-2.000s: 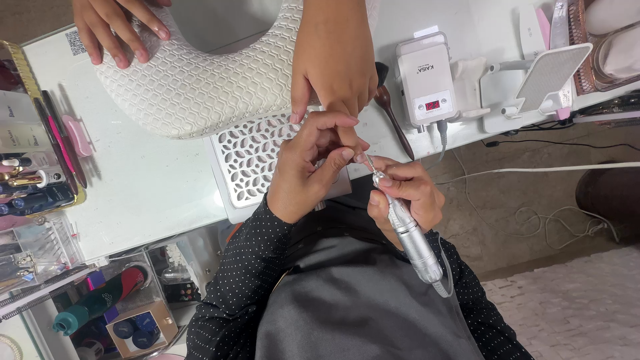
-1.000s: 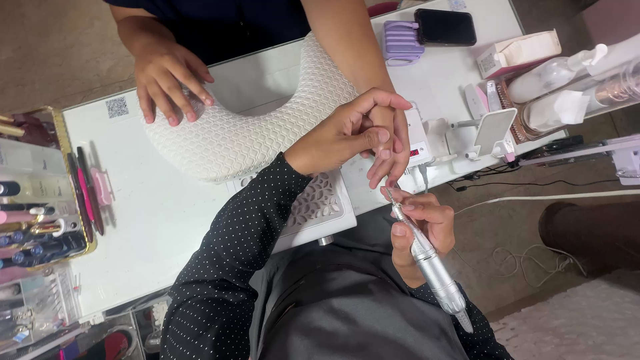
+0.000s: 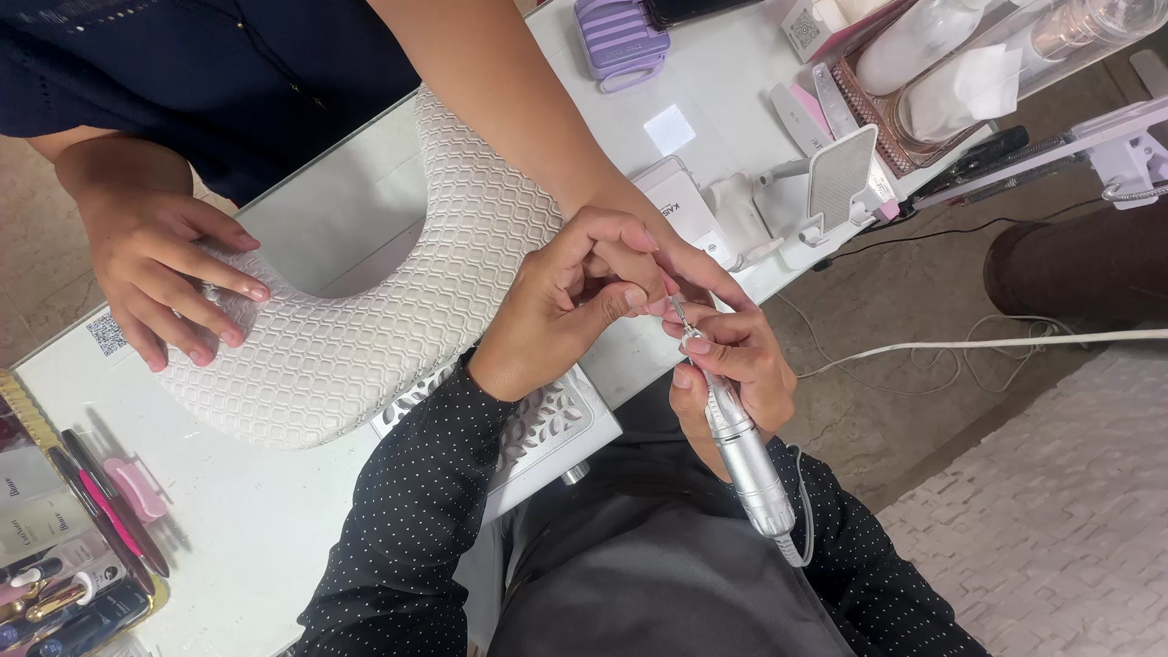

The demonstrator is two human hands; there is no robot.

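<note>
My left hand [image 3: 566,306] grips a finger of another person's hand [image 3: 689,260], with my thumb near its fingertip. In my right hand [image 3: 739,374] is a silver electric nail drill handpiece [image 3: 750,456], held like a pen. Its thin metal bit [image 3: 678,310] points at the held fingertip; whether they touch I cannot tell. A cord leaves the handpiece's lower end. The person's other hand [image 3: 169,269] lies on a white curved padded hand rest [image 3: 365,338]. Under my left forearm is a white nail dust collector [image 3: 566,429] with a leaf-patterned grille.
A white drill control unit [image 3: 680,205] and a phone stand [image 3: 839,178] are beyond my hands. A purple ridged case [image 3: 620,41] and a woven basket [image 3: 858,100] with bottles are at the back right. Pens [image 3: 114,506] and a gold-rimmed tray [image 3: 155,602] of bottles are at left. A white cable [image 3: 958,345] crosses at right.
The handpiece's bit, apart from the held fingers one second ago, is now up close to a fingertip. My left hand's hold on the person's fingers has shifted. The view has moved.
</note>
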